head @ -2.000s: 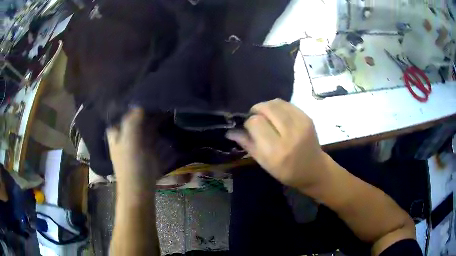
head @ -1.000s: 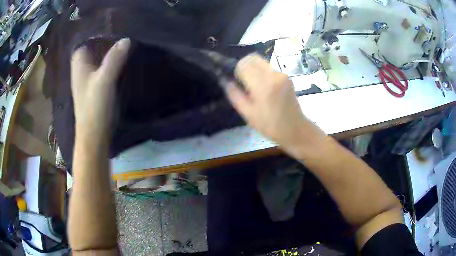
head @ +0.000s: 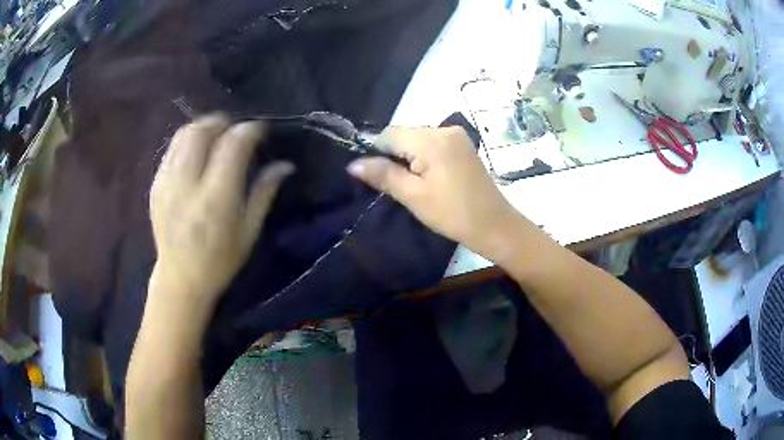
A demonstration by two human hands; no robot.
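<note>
A large dark denim garment point(head: 344, 241) covers the left of the table and hangs over its front edge. A thin whitish overlocked edge point(head: 322, 255) curves across it. My right hand point(head: 430, 176) pinches a bunched edge of the garment between thumb and fingers, near the middle. My left hand point(head: 206, 193) lies over the garment at the left, slightly blurred, fingers bent and thumb apart; whether it grips cloth cannot be told.
An off-white sewing machine point(head: 636, 51) stands at the upper right. Red-handled scissors point(head: 670, 144) lie on its bed. The white table point(head: 593, 202) has a wood front edge. A dark phone point(head: 732, 345) and white fan point(head: 772, 305) are at the lower right.
The garment's opening, spread between my hands a second ago, is now folded down, and cloth covers the table's front edge again. My left hand has moved right and down; my right hand still pinches the edge.
</note>
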